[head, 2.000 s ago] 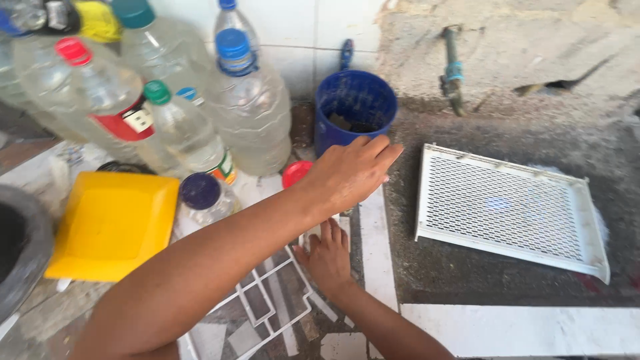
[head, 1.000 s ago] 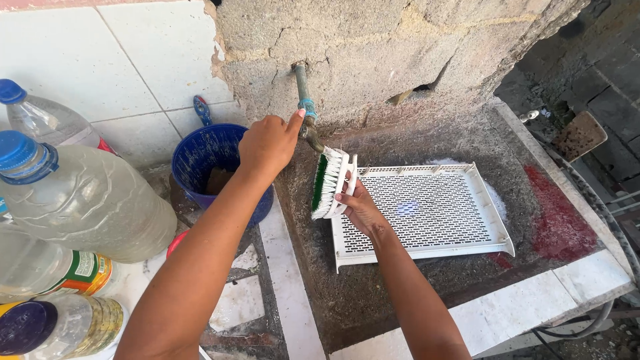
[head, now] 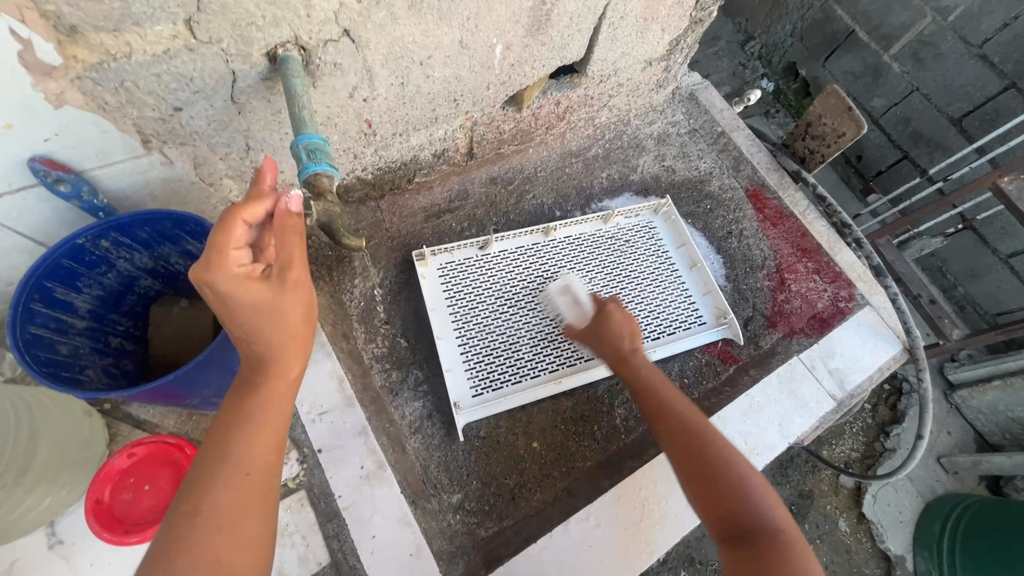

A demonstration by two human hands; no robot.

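Observation:
My right hand (head: 612,332) grips a white scrub brush (head: 570,300), a little blurred, over the middle of a white perforated plastic panel (head: 512,320). The panel lies tilted in a rough concrete sink basin (head: 544,456), with white suds at its far right edge. My left hand (head: 260,272) is raised beside the brass tap (head: 334,216), its thumb and fingers bent near the tap's handle; whether it touches the handle is hard to tell. A thin stream of water (head: 376,280) falls from the spout into the basin. Nothing shows held in the left hand.
A blue bucket (head: 72,312) stands left of the basin, a blue-handled brush (head: 70,186) behind it. A red plastic lid (head: 138,490) and part of a large bottle (head: 48,464) are at lower left. A grey hose (head: 904,320) curves past the tiled right rim.
The scrub brush has moved in my right hand from beside the tap to over the panel. Water now runs from the tap. The view has shifted right since the first frame.

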